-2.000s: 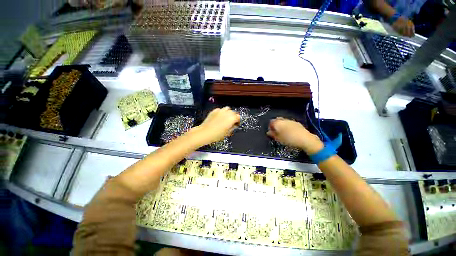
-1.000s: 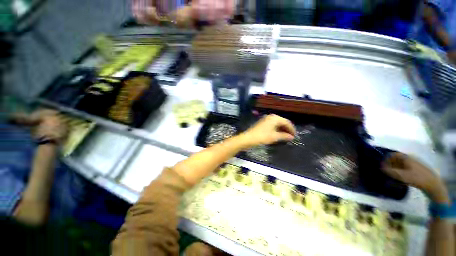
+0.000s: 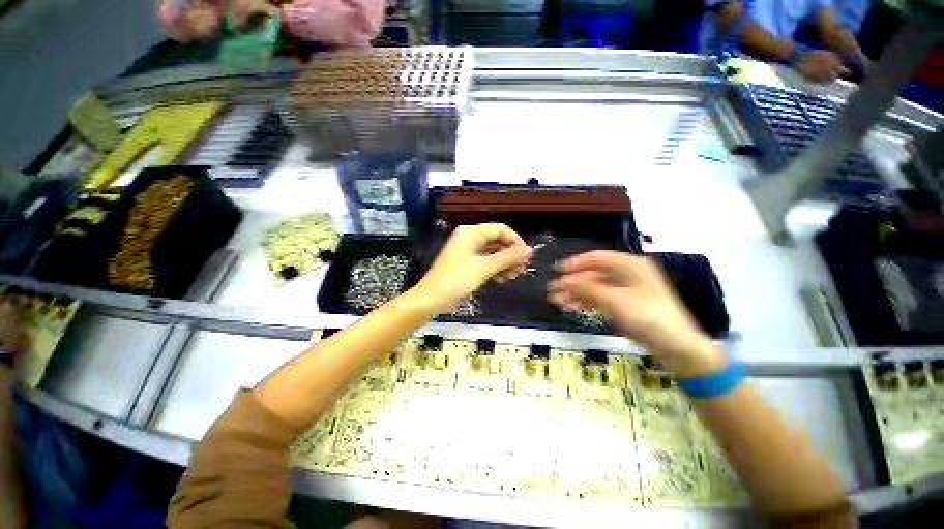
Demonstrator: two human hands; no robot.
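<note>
My left hand [image 3: 479, 258] is over the main component tray [image 3: 497, 300], thumb and fingertips pinched on a tiny silvery component [image 3: 537, 247]. My right hand [image 3: 611, 294], with a blue wrist strap [image 3: 712, 380], is just right of it over the tray, slightly blurred; whether it holds anything cannot be told. Silvery heaps lie in the tray, partly hidden by the hands. The left side bin [image 3: 333, 281] holds a greyish heap. The pale circuit board panel [image 3: 466, 413] lies on the rails below, with black parts along its far edge.
A dark component bag [image 3: 383, 194] stands behind the left bin. A separate small board [image 3: 295, 244] lies left of it. A black bin with orange-brown parts [image 3: 150, 232] is farther left. A metal post [image 3: 792, 186] stands at right. People's hands show across the line.
The view swung away and back. My right hand went to the right side bin and has returned beside my left hand. The left hand stays over the tray.
</note>
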